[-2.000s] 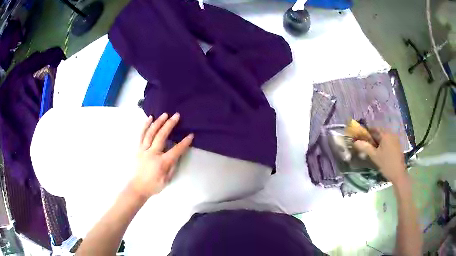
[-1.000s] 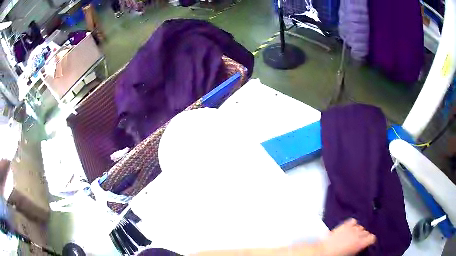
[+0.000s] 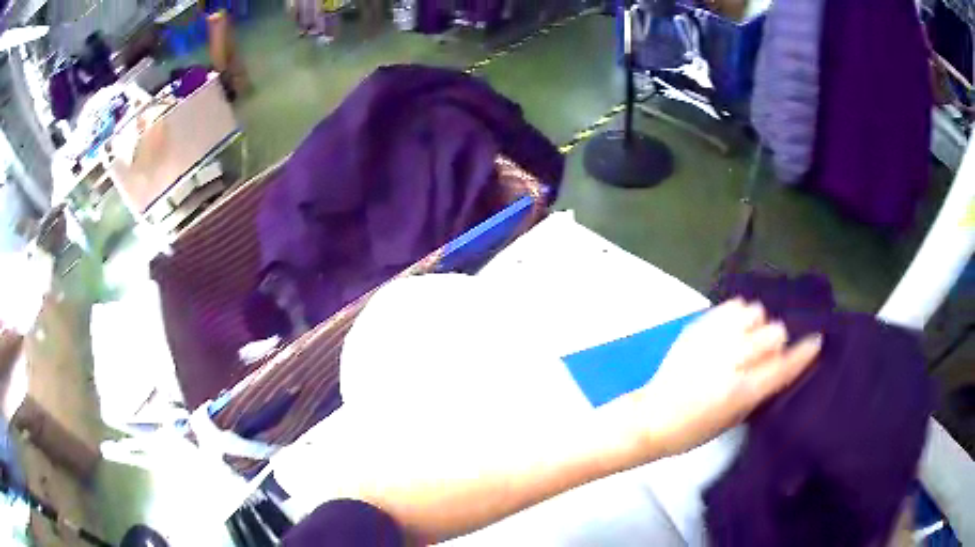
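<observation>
The dark purple garment (image 3: 845, 417) is bunched at the right, over the far side of the white pressing table. My left hand (image 3: 738, 358) reaches across from below and holds its left edge; the fingertips are partly blurred. A skin-coloured sliver shows at the garment's lower right edge and may be my right hand, but the garment hides the rest. The rounded white pressing form (image 3: 412, 342) stands left of my forearm. A blue board (image 3: 620, 363) lies on the table, partly behind my hand.
A brown woven basket (image 3: 203, 310) with a blue rim strip, heaped with purple garments (image 3: 396, 171), stands against the table's left side. A black round stand base (image 3: 629, 160) is on the green floor beyond. Hanging garments (image 3: 871, 118) are at the upper right. A white curved bar (image 3: 941, 256) rises at right.
The view has swung left from the iron and its pad. My left hand has moved away from me along the garment, which has gone from lying long to bunched up.
</observation>
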